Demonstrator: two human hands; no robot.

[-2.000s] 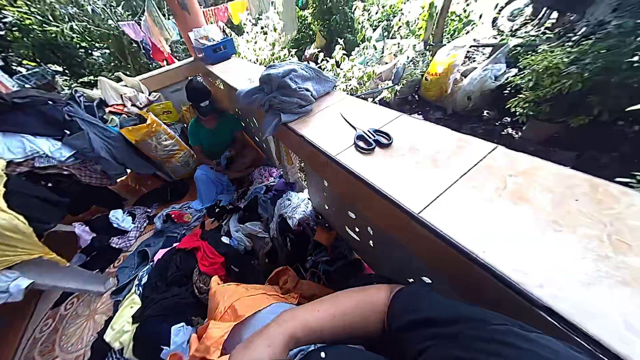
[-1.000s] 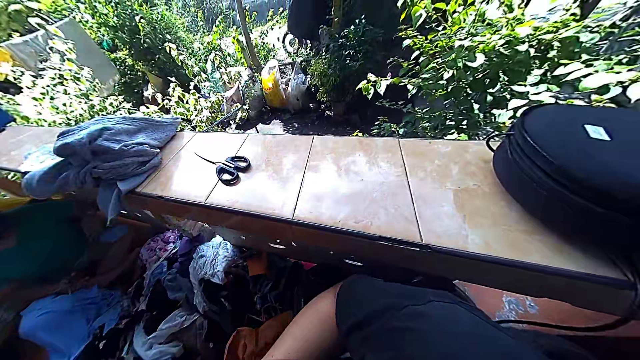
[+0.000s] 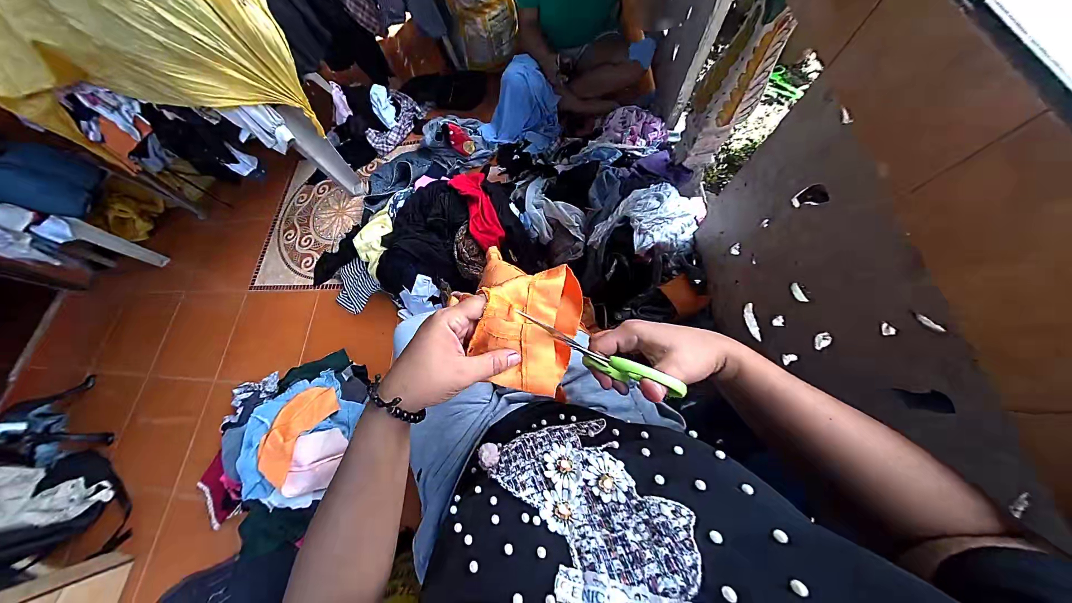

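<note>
My left hand (image 3: 448, 356) grips the left edge of an orange piece of fabric (image 3: 540, 335), thumb on top, over my lap. A dark beaded bracelet circles that wrist. In my right hand (image 3: 662, 347) is a pair of scissors (image 3: 628, 370) with green handles. Their blades point left and lie over the orange fabric near its middle. Whether the blades are cutting the cloth cannot be told. The far end of the orange fabric runs up toward the heap of clothes.
A large heap of mixed clothes (image 3: 427, 230) lies ahead on the tiled floor. A smaller stack of folded cloth pieces (image 3: 280, 435) is at left. Beyond the heap sits another person. A low wall (image 3: 837, 268) stands at right, a yellow cloth (image 3: 167, 50) hangs upper left.
The view has swung from the wall's top ledge down to my lap. Both my hands, the green-handled scissors and the held orange fabric are now in sight; black-handled scissors lay on the ledge before.
</note>
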